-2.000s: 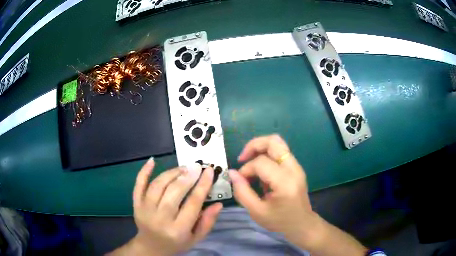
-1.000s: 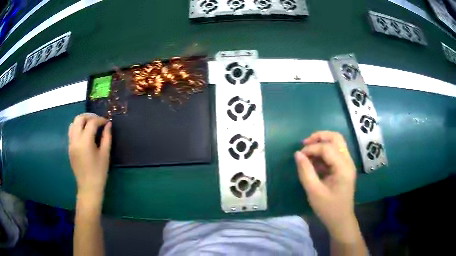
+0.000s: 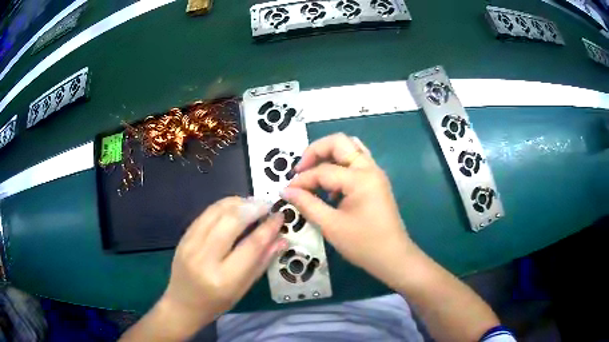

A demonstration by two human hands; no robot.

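Note:
The silver-grey four-position fixture [image 3: 298, 287] lies upright before me, with round openings and black arc slots. My left hand [image 3: 224, 257] and my right hand [image 3: 354, 200] meet over its third opening from the top, fingertips close together. Whether a coil is between the fingers cannot be seen. The flat black parts tray [image 3: 173, 207] is left of the fixture. A tangled heap of copper coils [image 3: 183, 130] lies at its far edge, with a few loose coils [image 3: 130, 175] beside the green label [image 3: 111, 148].
A second four-opening fixture [image 3: 461, 147] lies tilted at the right, across the white rail [image 3: 541, 97]. Beyond the rail, the green belt carries fixtures at the far middle [image 3: 330, 15], far right [image 3: 524, 25] and left [image 3: 58, 97], plus a small brass-coloured block [image 3: 199, 6].
My left hand has moved from the tray's left edge to the fixture. My right hand has moved left onto the fixture. A brass-coloured block has appeared on the belt.

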